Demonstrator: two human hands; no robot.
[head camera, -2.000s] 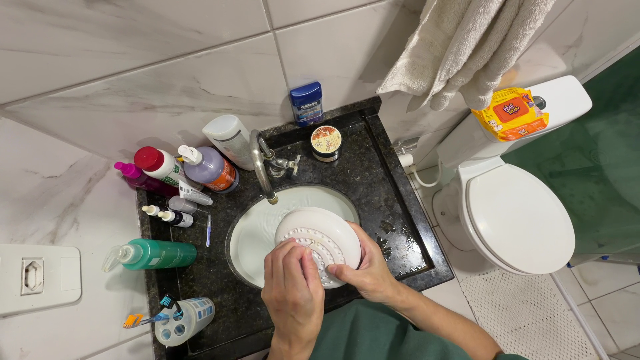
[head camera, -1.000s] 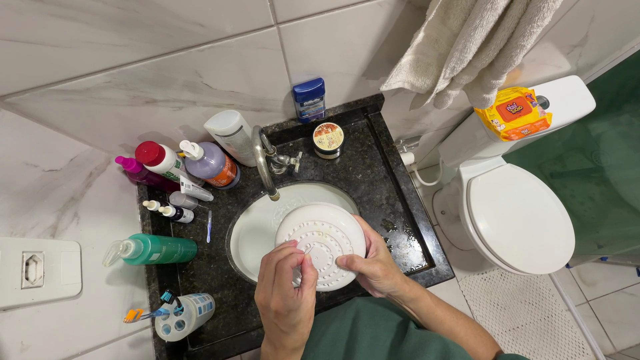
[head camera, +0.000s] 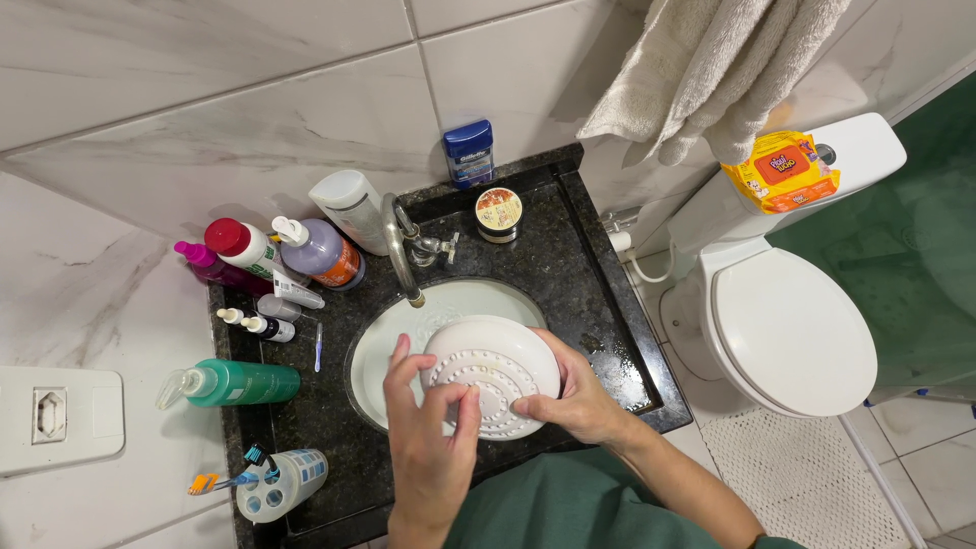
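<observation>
A round white shower head (head camera: 488, 343), its face studded with rings of small nozzles, is tilted toward me over the oval white sink basin (head camera: 385, 324). My right hand (head camera: 576, 393) grips its right edge, with the thumb on the face. At the lower left of the face, my left hand (head camera: 435, 427) pinches thumb and index finger together at a nozzle, the other fingers raised. Whether anything small is between those fingertips cannot be told. A curved metal faucet (head camera: 400, 252) stands behind the basin, and its spout ends above the bowl.
Several bottles, including a purple pump bottle (head camera: 320, 252) and a green pump bottle (head camera: 244, 383), line the left of the black stone counter (head camera: 549, 267). A toothbrush holder (head camera: 284, 488) stands front left. A round jar (head camera: 499, 215) sits at the back. The toilet (head camera: 793, 332) is at right.
The fingers of my left hand have spread apart, except the pinching thumb and index. My right hand keeps its hold on the disc.
</observation>
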